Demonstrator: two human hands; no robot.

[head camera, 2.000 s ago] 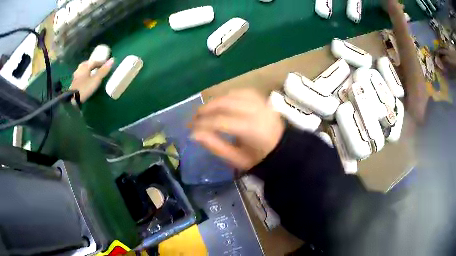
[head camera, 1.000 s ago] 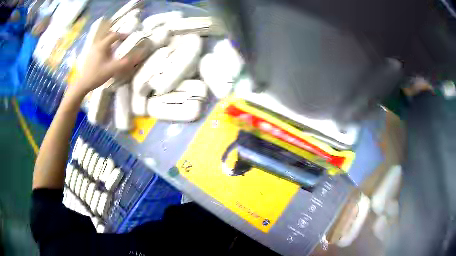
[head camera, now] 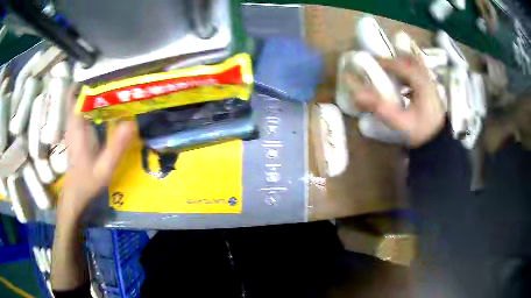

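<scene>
My right hand (head camera: 416, 102) is blurred over the housing pile at the right and is closed around a white plastic housing (head camera: 377, 78). My left hand (head camera: 87, 157) is at the left end of the machine, fingers spread and pointing up; its fingertips are blurred near the warning label (head camera: 169, 88), and I see nothing held. The dark fixture (head camera: 192, 119) with a shiny blue-grey bar lies under the label. A single white housing (head camera: 333, 139) lies on the brown cardboard (head camera: 372, 174).
A housing pile (head camera: 38, 116) lies at the left. The grey press head (head camera: 145, 26) fills the upper left. A blue pad (head camera: 288, 67) lies right of the fixture. A blue crate (head camera: 119, 253) is below the table edge. A blurred person's arm (head camera: 480, 151) is at the right.
The view has swung back from the left pile to the fixture. My left hand has left the left pile for the machine's left side. My right hand is now at the right pile, holding a housing.
</scene>
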